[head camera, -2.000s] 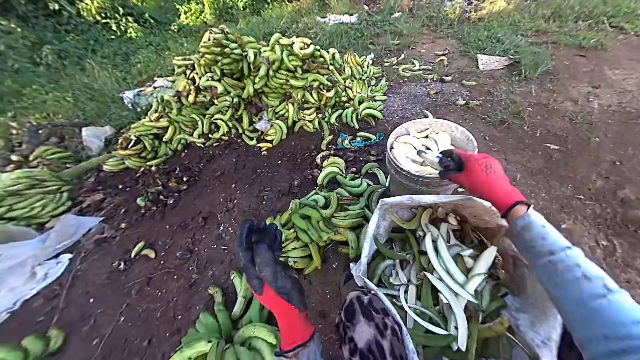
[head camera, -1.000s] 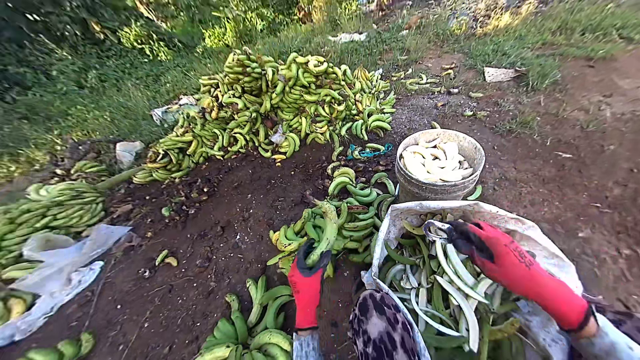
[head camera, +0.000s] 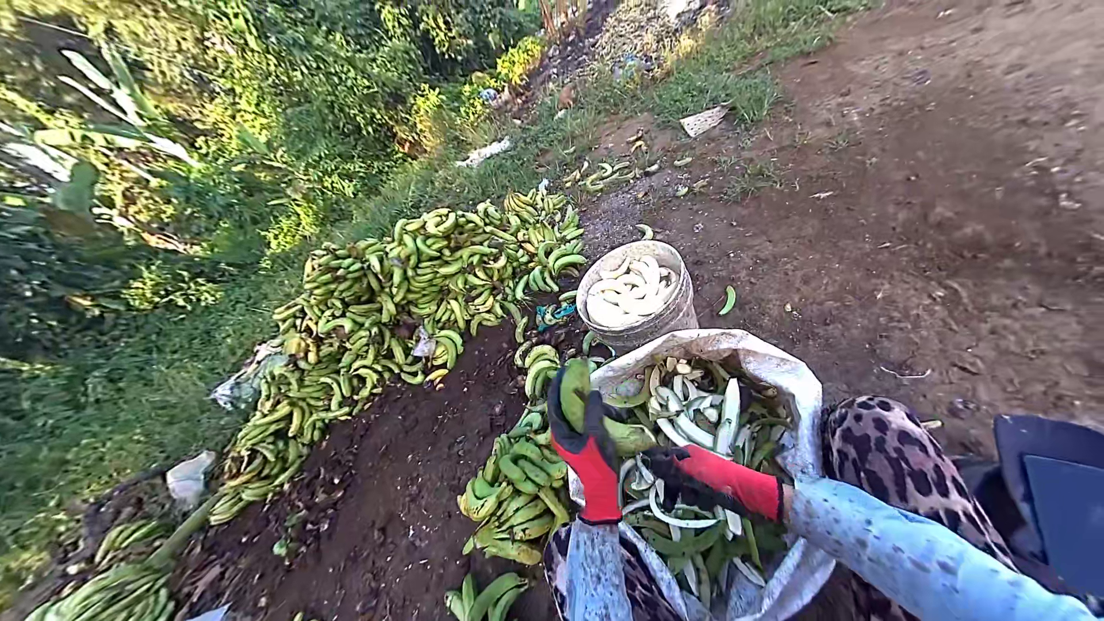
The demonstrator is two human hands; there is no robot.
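Note:
Both hands wear red gloves with black palms and fingers. My left hand [head camera: 588, 444] grips a green banana or plantain [head camera: 628, 436] over the left rim of an open white sack [head camera: 802, 388]. Close beside it, at the fruit's lower end, is my right hand [head camera: 711, 479], its fingers curled; what they hold is hidden. Long pale and green peels [head camera: 690, 424] fill the sack. Just beyond the sack stands a dirty white bucket [head camera: 681, 315] with peeled pale fruit [head camera: 634, 289] in it.
A big heap of green bananas or plantains [head camera: 405, 285] lies on soil at the left, with a nearer pile [head camera: 517, 483] left of the sack. My patterned knee [head camera: 897, 457] is right of the sack. Bushes and grass stand behind the heap.
My left hand was empty two seconds ago, then held a green fruit left of the sack; now that hand is at the sack's rim, close to my right hand. The view has turned.

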